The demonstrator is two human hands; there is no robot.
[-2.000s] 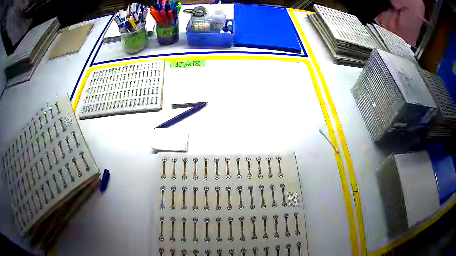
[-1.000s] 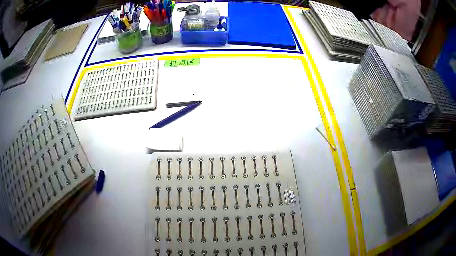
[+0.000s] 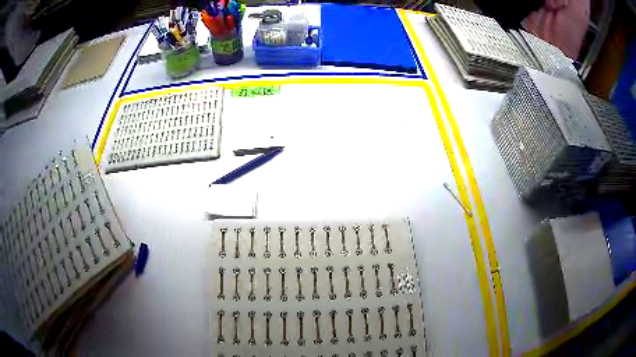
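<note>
Neither of my hands is in view. An off-white work board point(image 3: 317, 261) lies nearest me, its lower part cut off by the bottom edge. It carries rows of small dark dumbbell-shaped metal parts. A cluster of pale specks point(image 3: 406, 282) sits near its right edge. A small white pad point(image 3: 234, 206) lies just above the board's upper left corner. Beyond it a dark blue pen-like tool point(image 3: 247, 166) lies slantwise, its upper end close to a short dark bar point(image 3: 256, 150).
Left: a tilted board stack point(image 3: 66, 240), a short blue pen end point(image 3: 141, 259). Behind: another loaded board point(image 3: 167, 127), pen cups point(image 3: 183, 60), a blue tray point(image 3: 287, 54), a blue folder point(image 3: 366, 38). Right: a thin pale stick point(image 3: 457, 199), tall board stacks point(image 3: 547, 132), a white-topped stack point(image 3: 580, 265).
The whole view has shifted slightly. The things on the table keep their places, and no hand appears in any frame.
</note>
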